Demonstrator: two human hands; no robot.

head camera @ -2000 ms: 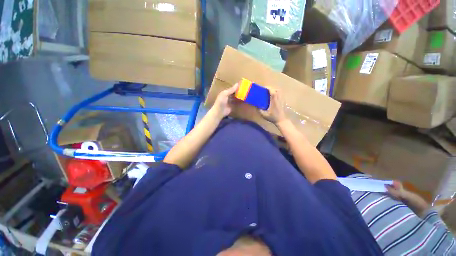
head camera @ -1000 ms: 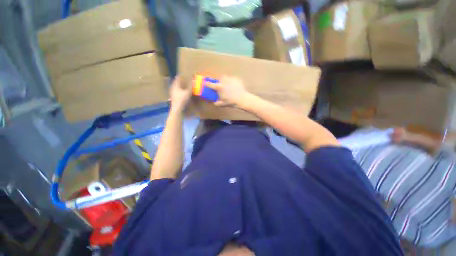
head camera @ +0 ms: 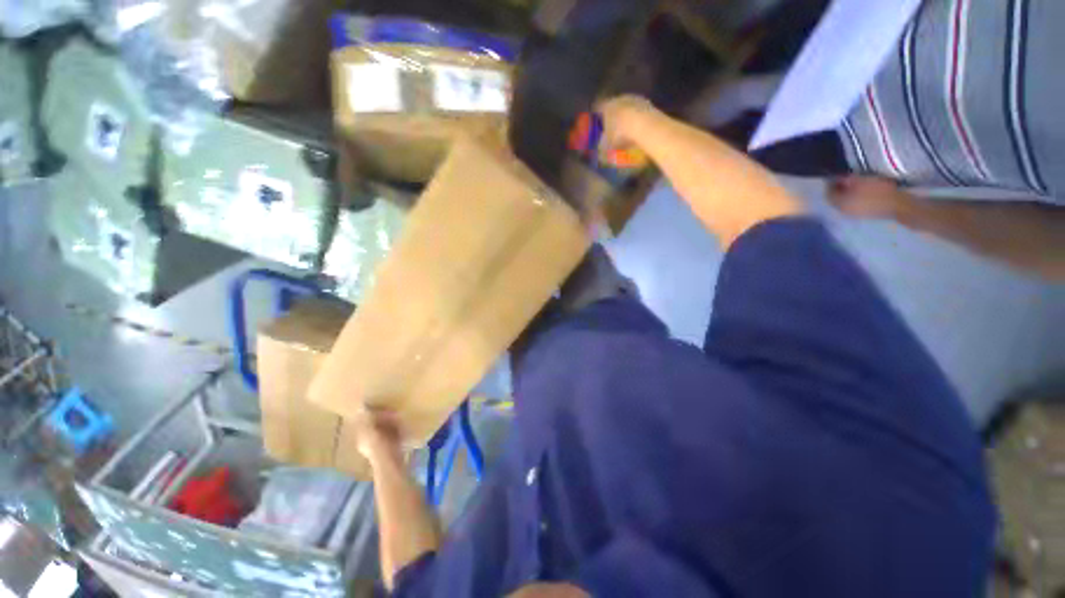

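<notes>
A brown cardboard carton [head camera: 456, 292] stands tilted in front of my body. My left hand [head camera: 381, 435] holds its lower left end, with the fingers partly hidden at the carton's edge. My right hand [head camera: 625, 126] is stretched out beyond the carton's upper right end, apart from it. It grips an orange and blue tape gun [head camera: 601, 140], which is blurred and partly covered by the fingers.
Plastic-wrapped pale green cases [head camera: 239, 187] stand at upper left. A labelled carton [head camera: 423, 105] lies beyond mine. The blue trolley frame [head camera: 242, 327] shows behind another carton [head camera: 298, 391]. A person in a striped shirt [head camera: 969, 94] holds a pale sheet [head camera: 835, 70] at upper right.
The view has turned to the right person's side. My right hand has moved off the carton's face with the tape gun. My left hand now holds the carton's lower end, and the carton is more steeply angled.
</notes>
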